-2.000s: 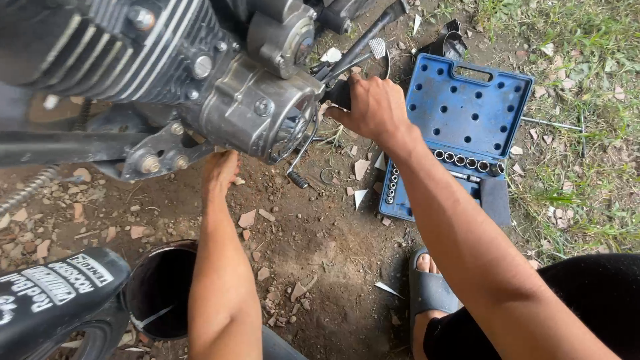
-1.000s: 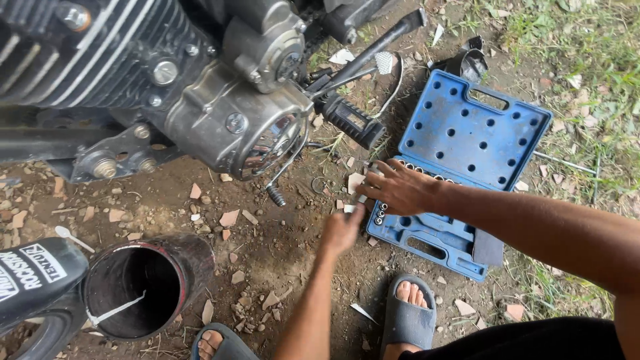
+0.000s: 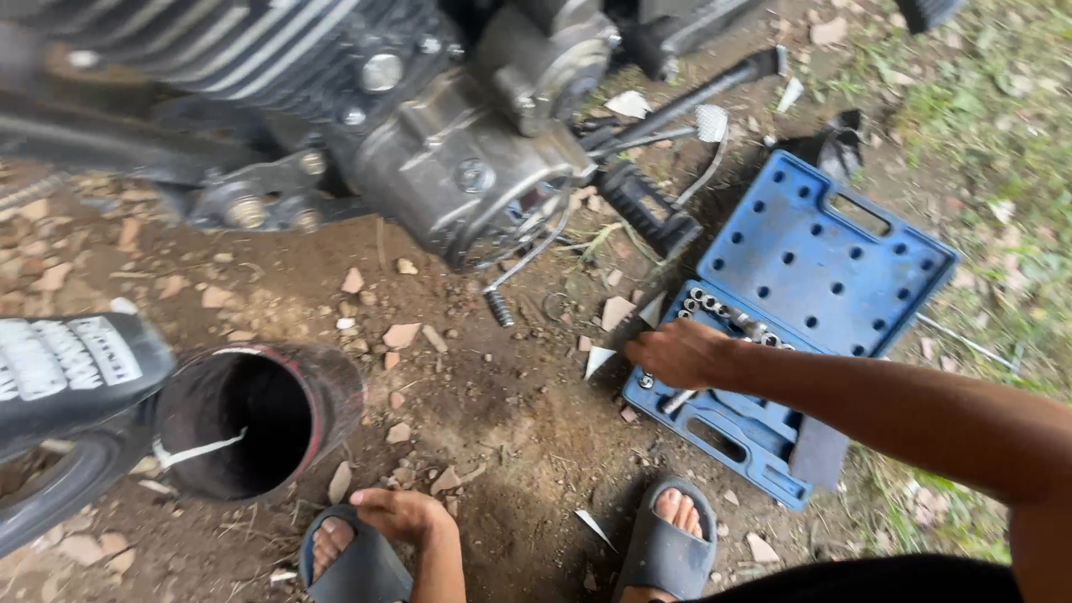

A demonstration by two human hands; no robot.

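A blue plastic socket set case [image 3: 825, 251] lies unfolded on the dirt at the right, metal sockets [image 3: 712, 306] in its lower half. My right hand [image 3: 678, 356] reaches into that half with fingers curled down among the sockets; whether it grips one is hidden. Below it a metal tool handle [image 3: 677, 402] shows. My left hand [image 3: 406, 515] hovers over the sandal at the bottom, fingers loosely extended and apparently empty. A motorcycle engine [image 3: 469, 167] fills the upper left, with the foot lever [image 3: 500, 307] and a black rubber footpeg [image 3: 649, 209] beside its round cover.
A dark open cylinder [image 3: 243, 423] with a white strip stands at the lower left, beside a black fender [image 3: 75, 377] bearing writing. Broken tile pieces [image 3: 402, 335] are scattered over the dirt. My feet in grey sandals [image 3: 670, 536] are at the bottom edge, and grass grows at the right.
Two seconds ago both hands were at the engine; one second ago both were near the case. My left hand has since moved back to the lower left, while my right hand remains at the case.
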